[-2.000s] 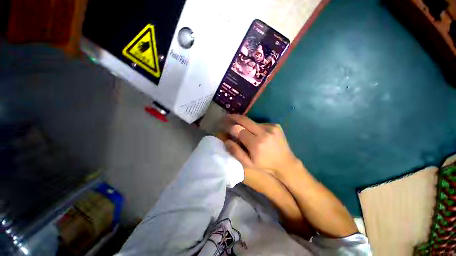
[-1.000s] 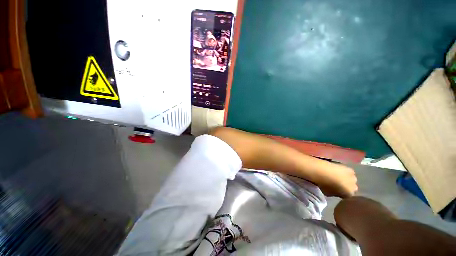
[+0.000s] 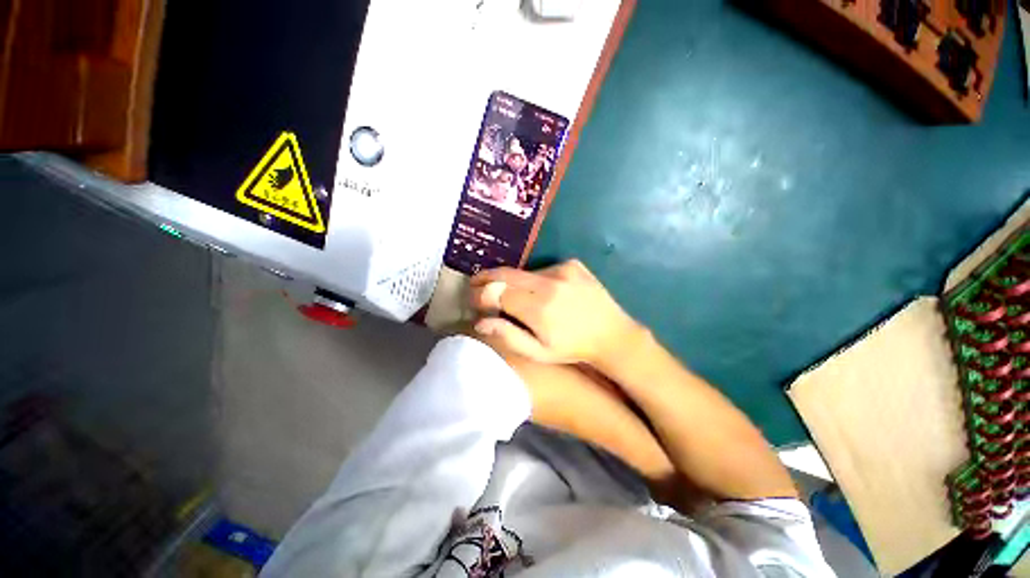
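Observation:
My right hand (image 3: 553, 315) lies across my left arm near the elbow, just below the phone. Its fingers are bent and a little apart, with a ring on one finger, and nothing shows in them. My left forearm runs to the right under my right forearm, and my left hand is hidden. The smartphone (image 3: 508, 181) lies face up, its dark screen lit with a picture, on the pale ledge between the white machine (image 3: 424, 136) and the green mat (image 3: 678, 203).
An orange-brown fixture (image 3: 904, 45) with dark pockets is at the upper right. Cardboard (image 3: 881, 429) and rows of green boards with red loops (image 3: 1000, 384) are at the right. The machine has a yellow warning triangle (image 3: 282, 186), a silver button (image 3: 366, 146) and a red knob (image 3: 328, 314).
Since one second ago, my right hand has come up from the lower right to my left elbow, and my left fist has gone out of sight. The view has turned, showing the fixture again.

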